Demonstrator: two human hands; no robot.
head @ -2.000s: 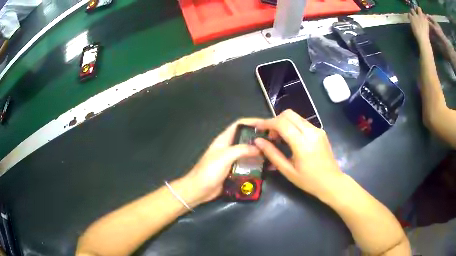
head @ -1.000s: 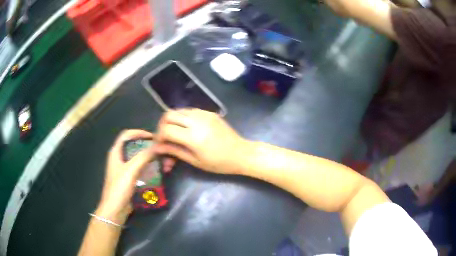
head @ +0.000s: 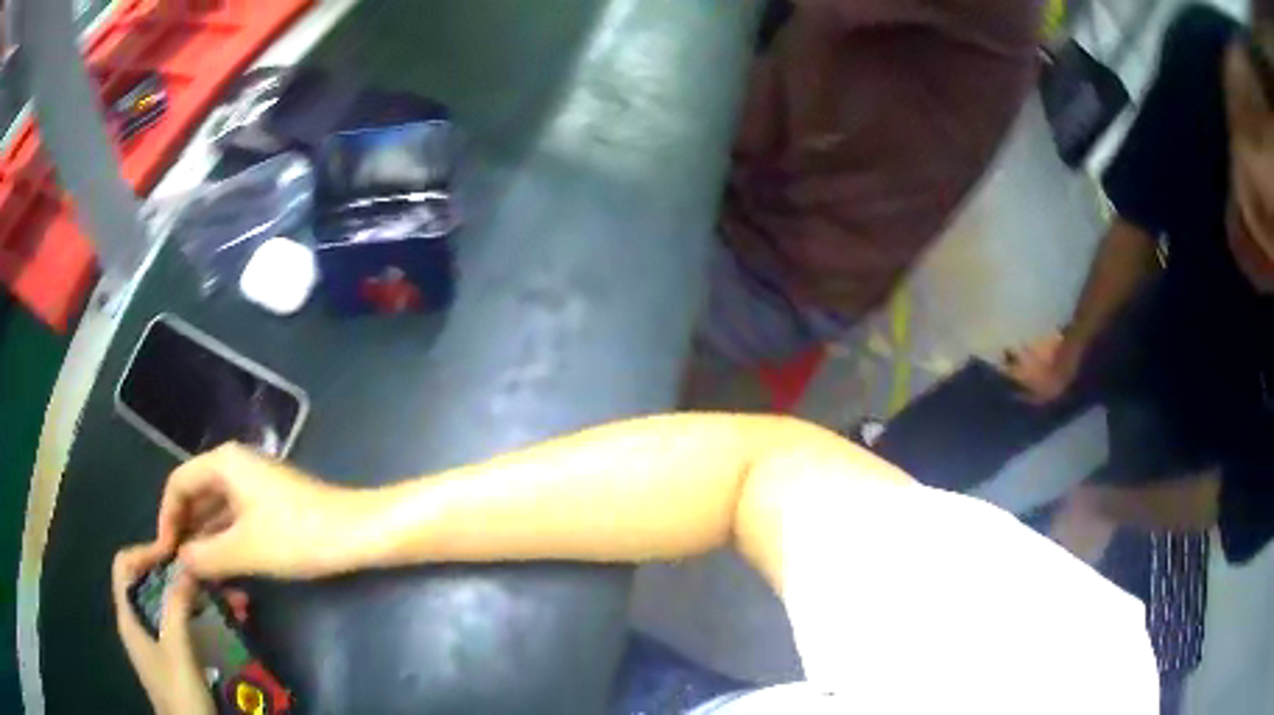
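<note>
My left hand (head: pixel 157 636), partly cut off by the lower left edge, holds a handheld unit (head: pixel 221 645) with a green board and a red end with a round yellow part. My right hand (head: pixel 252 520) is at the unit's upper end with its fingertips pinched; whether a small part is between them cannot be told. A smartphone (head: pixel 210 388) with a pale rim lies just beyond my right hand. A glossy white earbud case (head: pixel 280 275) lies farther off, beside a dark blue parts tin (head: pixel 387 266).
A crumpled clear bag (head: pixel 249 210) lies left of the tin. A grey post (head: pixel 81 140) stands by the pale rail, with a red tray (head: pixel 39 224) beyond. A person in brown (head: pixel 873 154) is beyond the bench; another in black (head: pixel 1181 252) is at right.
The view has swung to the right, so hands, unit, phone and tin now appear farther left. My left hand still holds the unit, with my right hand at its upper end.
</note>
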